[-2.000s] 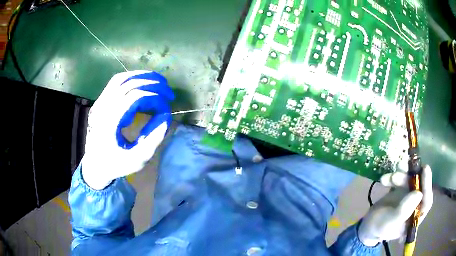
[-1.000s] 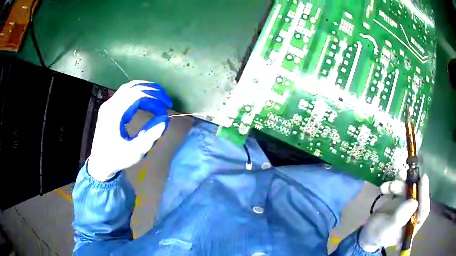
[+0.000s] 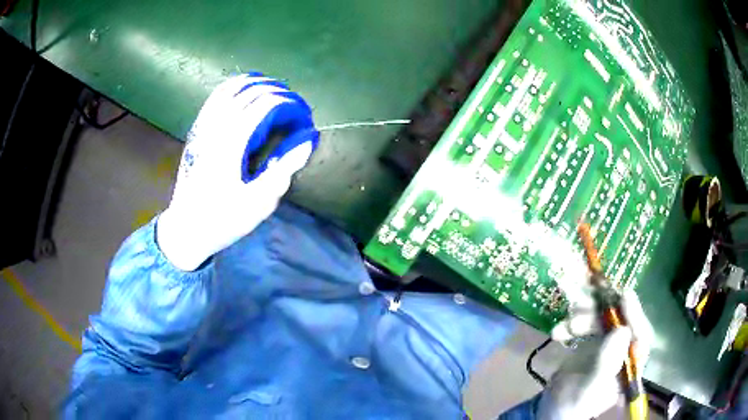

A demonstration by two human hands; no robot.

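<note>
The large green printed circuit board [image 3: 525, 164] lies tilted on the bench in front of me, its pads and tracks facing up. My left hand [image 3: 246, 164], in a white glove with blue fingertips, pinches the thin solder wire [image 3: 365, 124]. The wire's free end points right, short of the board's left edge. My right hand [image 3: 603, 344], in a white glove and slightly blurred, holds the soldering iron [image 3: 611, 312] like a pen. The iron's tip is over the board's lower right part; whether it touches cannot be told.
The shiny green bench top [image 3: 156, 49] extends behind and left. A black and yellow striped tub [image 3: 702, 199] stands right of the board, with blurred items below it. A black object [image 3: 33, 156] is at the far left. A dark cable hangs near my right hand.
The view has shifted. My left hand with the wire has moved up and away from the board's lower left corner. The iron has moved left, from the board's right edge inward over the board.
</note>
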